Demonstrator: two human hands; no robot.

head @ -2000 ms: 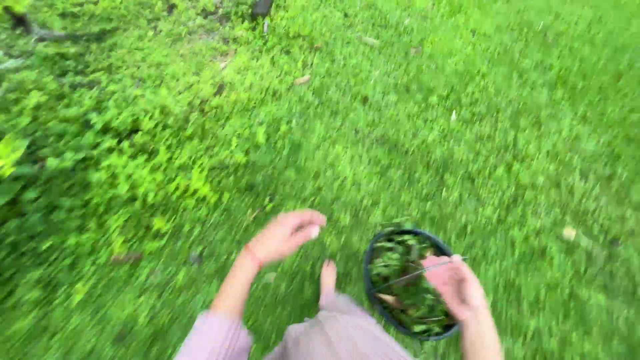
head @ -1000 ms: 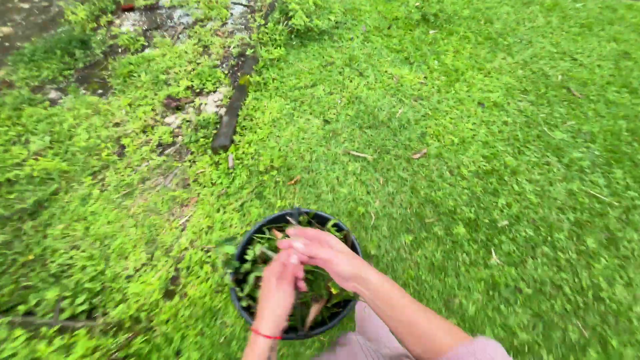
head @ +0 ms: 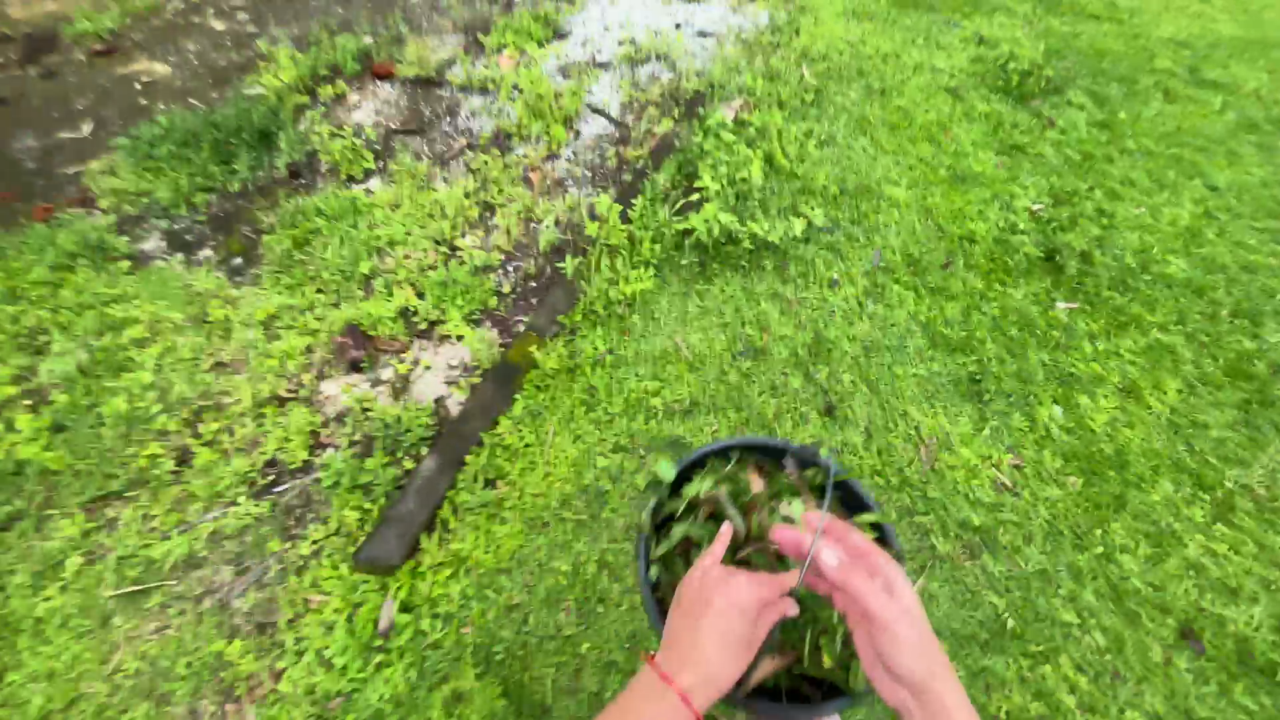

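A round dark bucket (head: 655, 590) full of pulled weeds and leaves (head: 735, 500) is at the lower centre, tilted a little in the view. Its thin wire handle (head: 822, 515) rises from the far rim and runs down between my hands. My left hand (head: 722, 612), with a red string at the wrist, is over the bucket, fingertips at the lower end of the wire. My right hand (head: 865, 590) is just right of it, its fingers against or beside the wire. Blur leaves the exact grip of both hands unclear.
A dark weathered timber edging (head: 455, 460) runs diagonally through the weeds left of the bucket. Beyond it lie bare soil (head: 60, 110) and pale gravel (head: 640, 45). Mown grass (head: 1080, 400) stretches along the right.
My hands, apart two seconds ago, came together over the bucket and are still close to each other. The view has shifted toward the timber and gravel.
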